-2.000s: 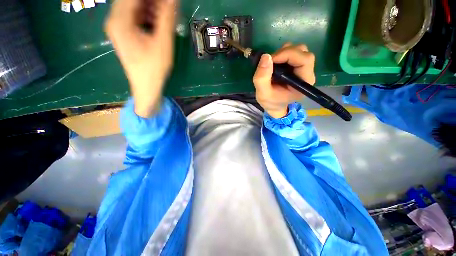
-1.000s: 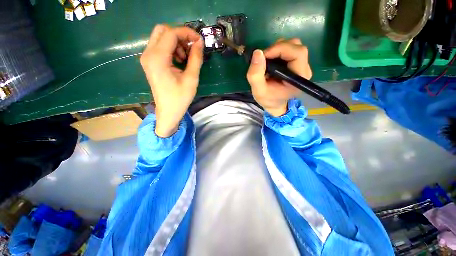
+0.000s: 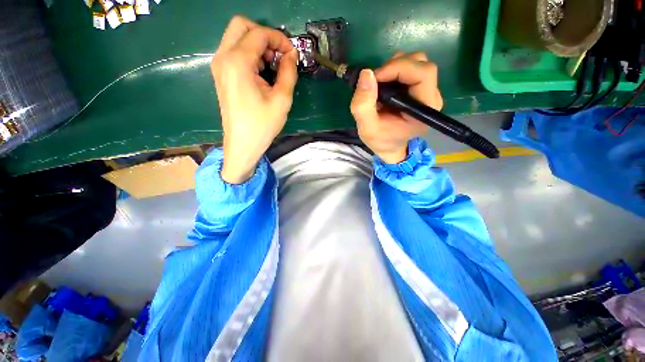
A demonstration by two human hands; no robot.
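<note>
My right hand (image 3: 397, 99) grips the black soldering iron (image 3: 442, 124), whose metal tip points left onto the small white-silver module (image 3: 305, 51) in the dark fixture (image 3: 327, 40). My left hand (image 3: 256, 81) is at the left side of the fixture and covers part of it. Its thumb and forefinger are pinched on the thin solder wire (image 3: 152, 63), which trails left over the green mat. The wire's end at the fingertips is too small to make out.
Loose white and gold parts (image 3: 121, 13) lie at the upper left. Stacked clear blister trays (image 3: 32, 78) stand at the left edge. A green tray (image 3: 488, 67) at the right holds a round brownish pot (image 3: 548, 46). Black and red cables run beside it.
My left hand has come down from the upper left to the fixture, with the wire now between its fingers. The iron's tip has stayed at the module.
</note>
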